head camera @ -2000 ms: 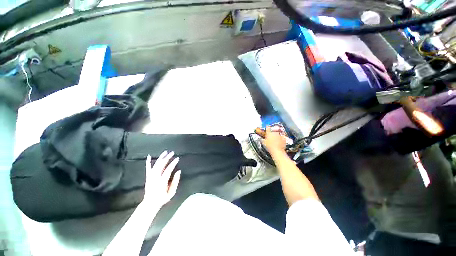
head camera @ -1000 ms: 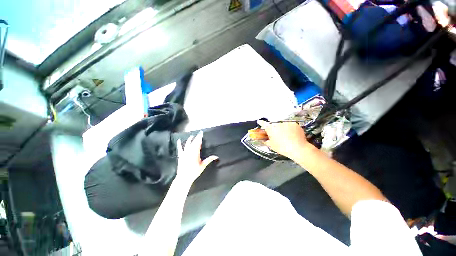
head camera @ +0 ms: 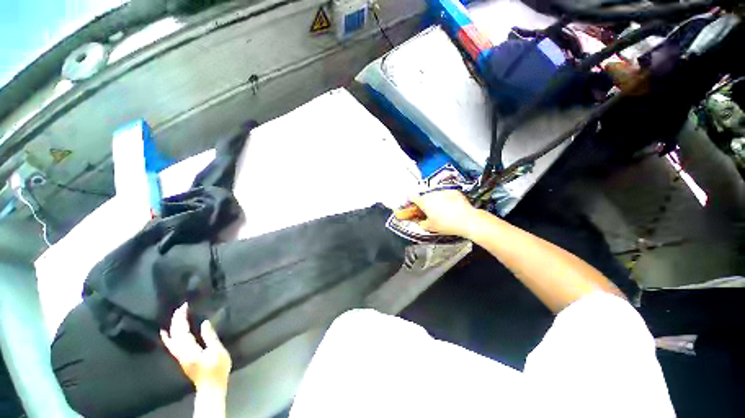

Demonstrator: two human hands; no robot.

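Dark trousers point(head camera: 302, 253) lie over the long grey padded form point(head camera: 98, 371), flat towards the right and bunched in folds at the left. My right hand point(head camera: 445, 214) is closed on the orange handle of the steam iron point(head camera: 418, 233), at the right end of the cloth. The iron's sole is partly hidden by my hand; I cannot tell whether it presses on the cloth. My left hand point(head camera: 196, 349) is at the near edge of the bunched cloth, fingers apart, holding nothing that I can see.
The stained iron rest point(head camera: 437, 255) is beside the iron. Black hoses point(head camera: 535, 151) run from the iron to the upper right. A neighbouring table point(head camera: 433, 77) bears dark blue cloth point(head camera: 531, 73). A blue-edged white bin point(head camera: 132, 163) stands at the back left. Another person's hand point(head camera: 629, 75) shows upper right.
Since one second ago, my left hand has moved off the flat cloth to the near side of the bunched part. The iron has moved to the cloth's right end. The camera view has shifted.
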